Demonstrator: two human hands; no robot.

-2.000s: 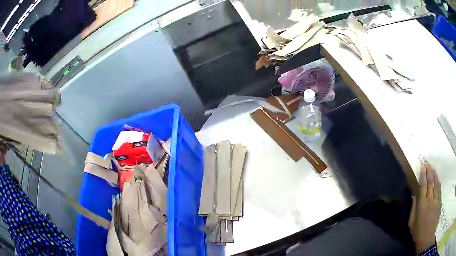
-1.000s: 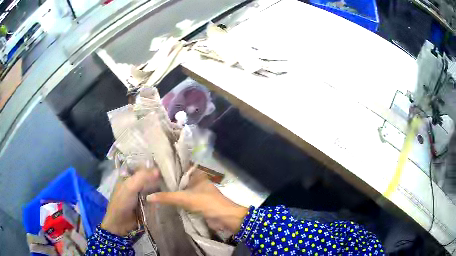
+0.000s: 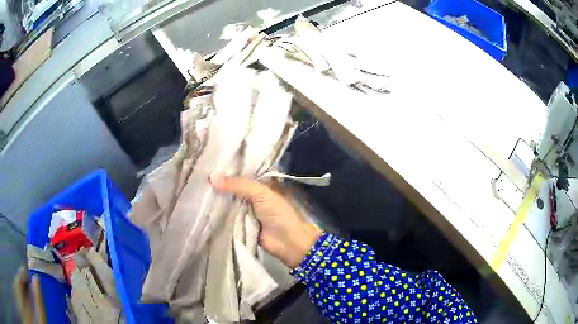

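My right hand [image 3: 272, 218] is closed around the middle of a large loose bundle of beige fabric strips [image 3: 196, 221], with the thumb lying across the top. The strips hang down towards the lower edge and fan out above the hand. A thin pale strip sticks out to the right of the bundle. My left hand is not clearly visible. Blurred tan shapes show at the lower left edge, and I cannot tell whether they are fingers or strips.
A blue bin [image 3: 123, 253] at lower left holds beige pieces and a red and white packet [image 3: 71, 235]. Loose strips [image 3: 310, 54] lie on the white table [image 3: 418, 107]. The sewing machine [image 3: 558, 123] and yellow tape [image 3: 518, 221] are at right. Another blue bin [image 3: 472, 25] is at the back.
Both hands were on the bundle a second ago; now only my right hand clearly holds it. The bundle has spread wider. Earlier, my right hand lay at the table edge.
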